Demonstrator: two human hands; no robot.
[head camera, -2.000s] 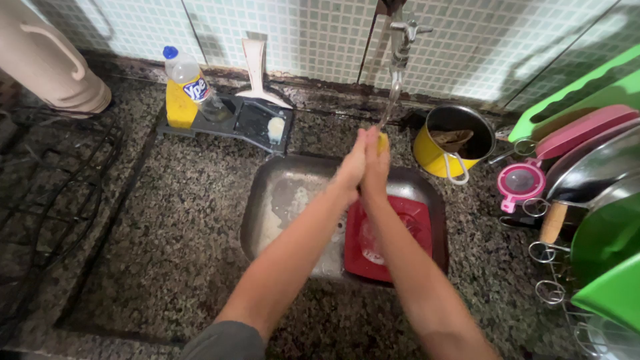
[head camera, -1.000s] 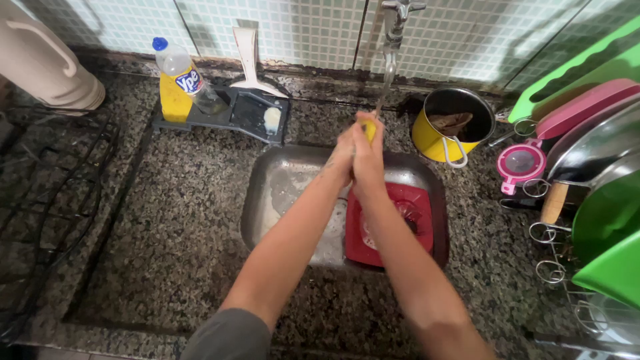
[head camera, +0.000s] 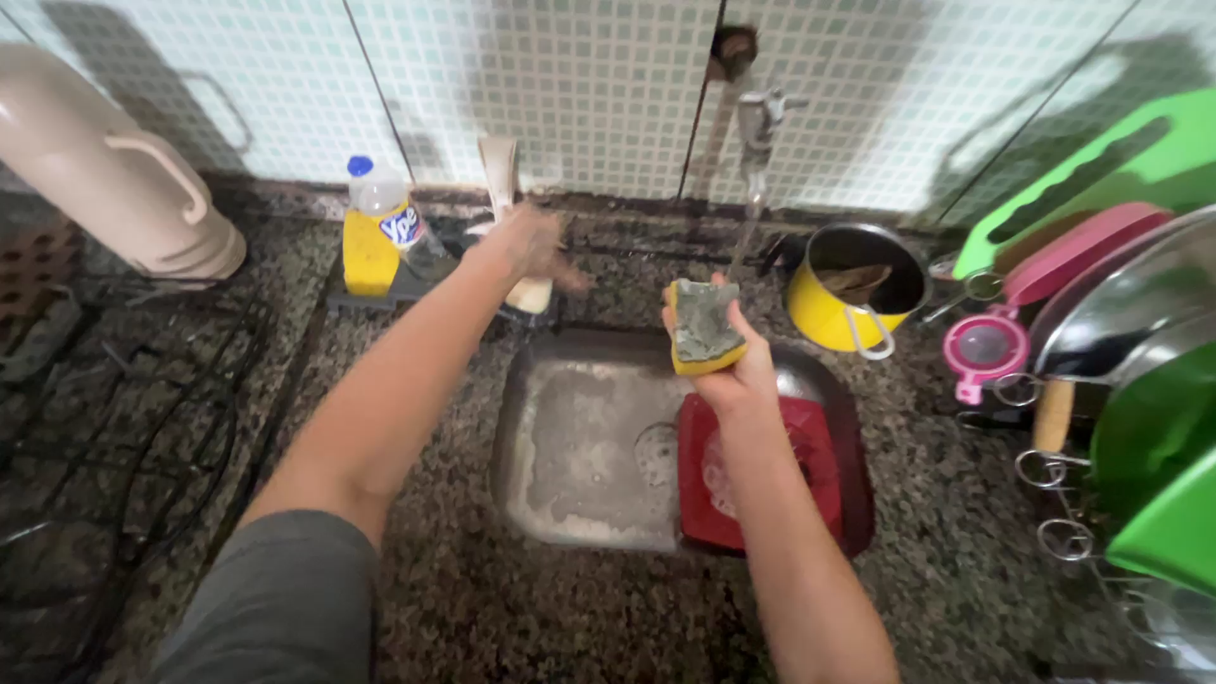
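Note:
My right hand (head camera: 736, 366) grips a yellow sponge (head camera: 705, 328) with a worn grey-green scouring side, above the back edge of the metal sink (head camera: 589, 456). Behind it, water runs from the wall tap (head camera: 760, 133). My left hand (head camera: 532, 249), blurred, is over the black caddy (head camera: 366, 301) by a bar of pale soap (head camera: 529, 294); whether it touches the soap cannot be told. A white-handled brush or scraper (head camera: 499, 171) leans behind this hand. In the sink's right half lies a red square plastic item (head camera: 703, 475), partly under my right forearm.
A dish-soap bottle (head camera: 380, 195) and another yellow sponge (head camera: 369, 261) stand in the caddy. Right of the tap is a yellow pot (head camera: 826, 318); beyond it, a wire dish rack (head camera: 1064, 540) holds green and pink kitchenware. A beige thermos jug (head camera: 114, 180) and stove grates (head camera: 142, 446) are at left.
My hands, earlier together under the tap around the sponge, have parted. The left has moved left to the caddy; the right keeps the sponge, nearer the sink.

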